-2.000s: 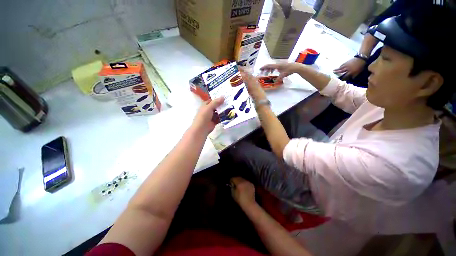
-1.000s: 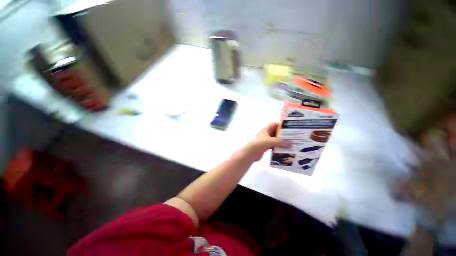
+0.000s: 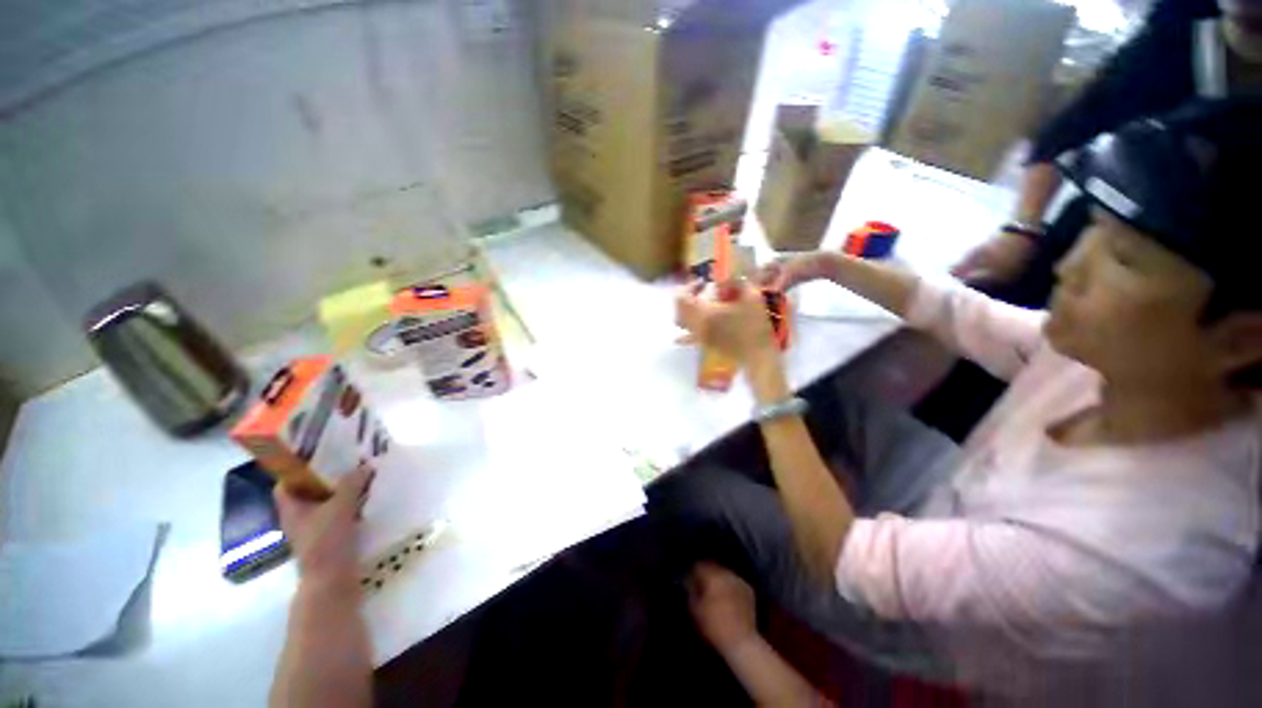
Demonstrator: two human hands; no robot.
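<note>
My left hand (image 3: 325, 519) holds an orange-topped retail box (image 3: 327, 426) by its lower end, tilted over the left part of the table, partly in front of a smartphone (image 3: 255, 526). My right hand (image 3: 723, 606) is low beside the coworker's leg, below the table edge. Its fingers look curled, and whether it holds anything is unclear. A second retail box (image 3: 451, 340) stands upright near the wall. A pale patch with small dark dots (image 3: 401, 556) lies right of my left wrist.
A steel kettle (image 3: 166, 360) and a yellow pad (image 3: 354, 307) are by the wall. Paper (image 3: 76, 588) lies at left. Large cartons (image 3: 602, 132) stand behind. A seated coworker in pink (image 3: 997, 553) holds orange items on the right; another person's arm shows beyond.
The view swung left and then back right. My left hand has carried its box from near the coworker to the left side of the table. The coworker's hands now hold orange items.
</note>
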